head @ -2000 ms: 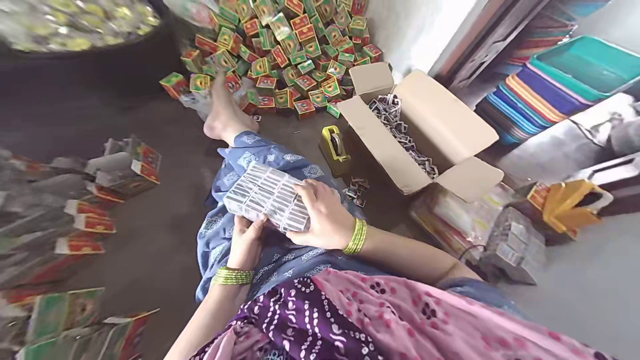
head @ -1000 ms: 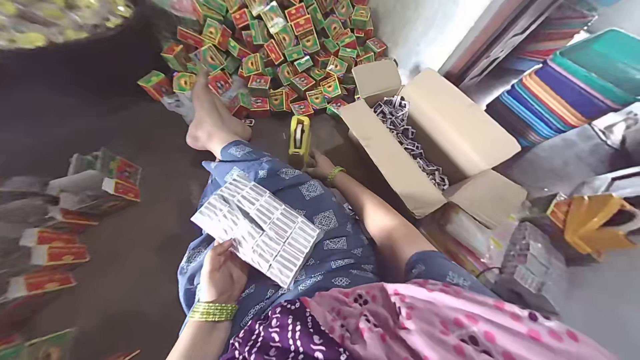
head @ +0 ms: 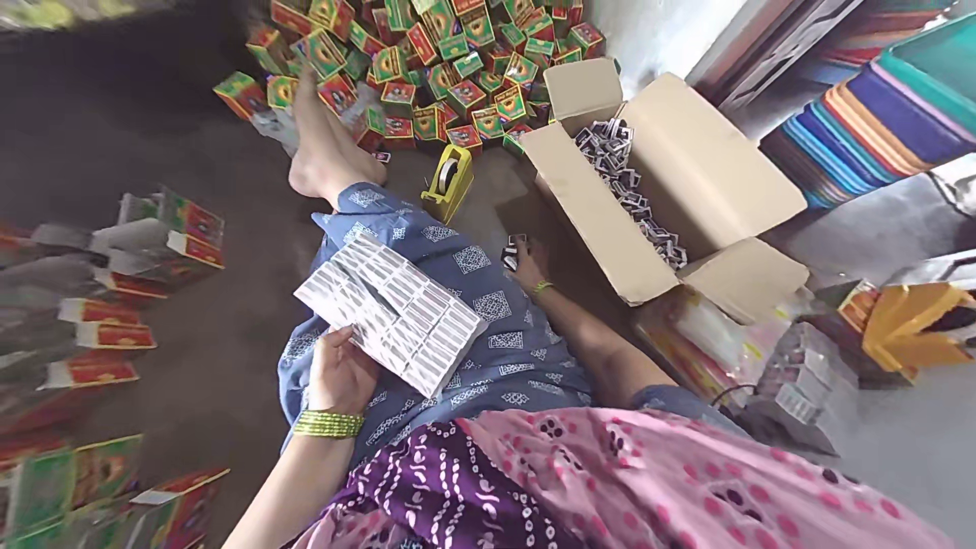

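Observation:
My left hand [head: 341, 371] holds the lower left edge of a flat block of small white-and-grey striped boxes [head: 393, 313], which lies over my lap with a dark gap between some rows. My right hand [head: 528, 267] is down on the floor beside my leg, its fingers on a few small dark-and-white pieces [head: 510, 255]. A yellow tape dispenser [head: 448, 183] with a roll in it stands beyond my knee. An open cardboard carton [head: 602, 221] right of my right hand holds many similar small pieces [head: 629, 194].
Red and green printed boxes [head: 427, 84] are heaped beyond my foot. More boxes [head: 191, 229] stand on the left. Stacked coloured trays [head: 877, 114] are at the upper right. Wrapped packs [head: 808, 374] and a yellow-orange object [head: 911, 324] lie at the right.
Both hands were on the block at first; my right hand has left it, was beside the tape dispenser a second ago, and is now nearer me on the floor. The block now lies flatter and spread out.

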